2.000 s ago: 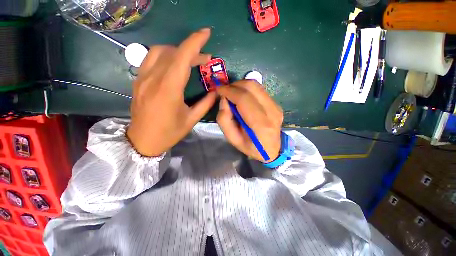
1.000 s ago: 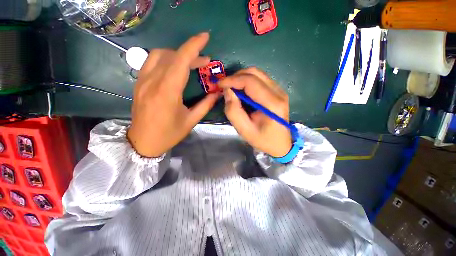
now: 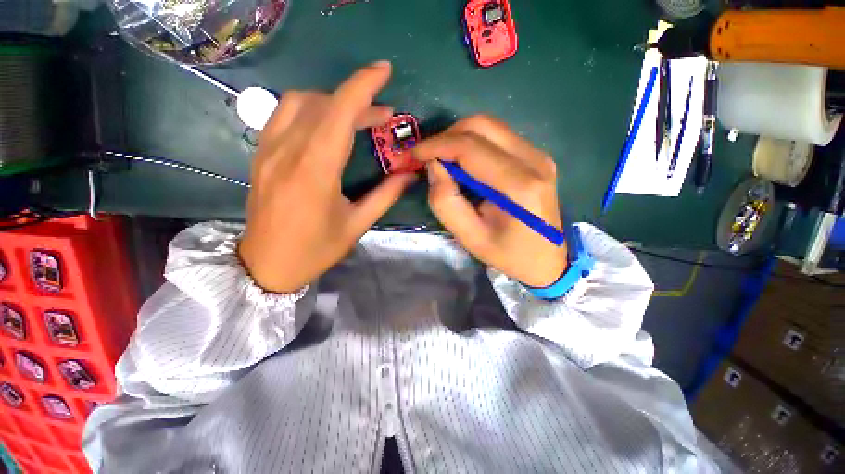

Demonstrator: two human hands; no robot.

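Observation:
A red housing [image 3: 396, 146] lies on the green bench mat between my hands, its open side up with a small pale rectangle inside. My left hand [image 3: 310, 176] steadies the housing with thumb and fingers at its left and lower edges. My right hand [image 3: 496, 190] holds a blue pry stick [image 3: 510, 205], slanting down to the right. The stick's tip is hidden by my fingers at the housing's right edge. A second red housing [image 3: 490, 33] lies alone at the top centre.
A bag in a dish [image 3: 206, 23] and a white round disc [image 3: 257, 107] are at upper left. A red compartment tray [image 3: 102, 278] is at lower left. White paper [image 3: 684, 167] with thin tools, an orange handle [image 3: 774, 35] and a translucent roll [image 3: 774, 97] are right.
My right hand and wrist have moved to the right, and the blue stick lies at a flatter slant. The white disc seen earlier beside my right hand no longer shows. My left hand has barely moved.

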